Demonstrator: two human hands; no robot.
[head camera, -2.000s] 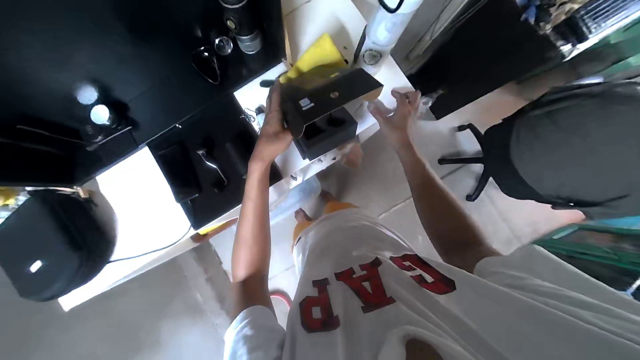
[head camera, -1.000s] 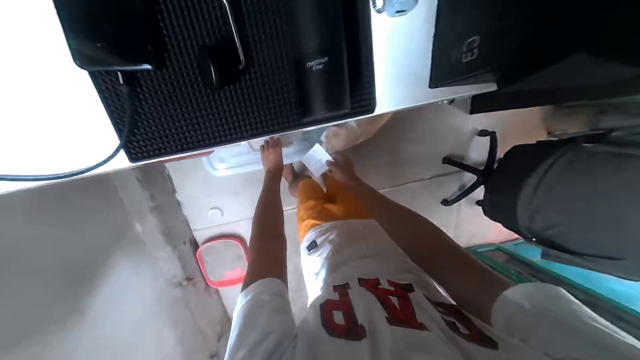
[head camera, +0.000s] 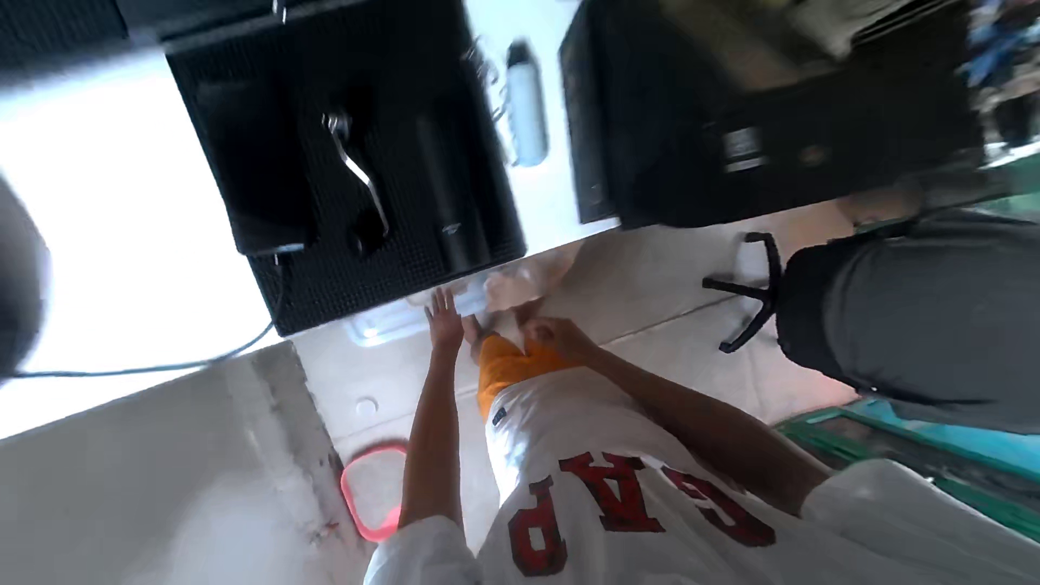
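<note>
My left hand (head camera: 445, 321) is at the front edge of the table, fingers spread, with nothing seen in it. Nearest to it is a black textured mat (head camera: 390, 284), which bears a curved metal handle (head camera: 357, 171), a black cylinder (head camera: 451, 195) and a flat black case (head camera: 252, 171). My right hand (head camera: 556, 335) is over my orange shorts, lower than the table edge and to the right of my left hand. Its fingers look curled, and blur hides whether they hold anything. A light blue bottle (head camera: 526, 110) lies or stands to the right of the mat.
A large black box (head camera: 666, 154) fills the upper right. A cable (head camera: 162, 370) crosses the white tabletop (head camera: 97, 244). Under the table edge is a clear plastic container (head camera: 382, 325). A red-rimmed basin (head camera: 349, 496) and a wheeled chair (head camera: 918, 317) stand on the floor.
The small black box between my hands two seconds ago is out of them. White paper showed at my right hand one second ago; now none is visible there. The view has shifted greatly.
</note>
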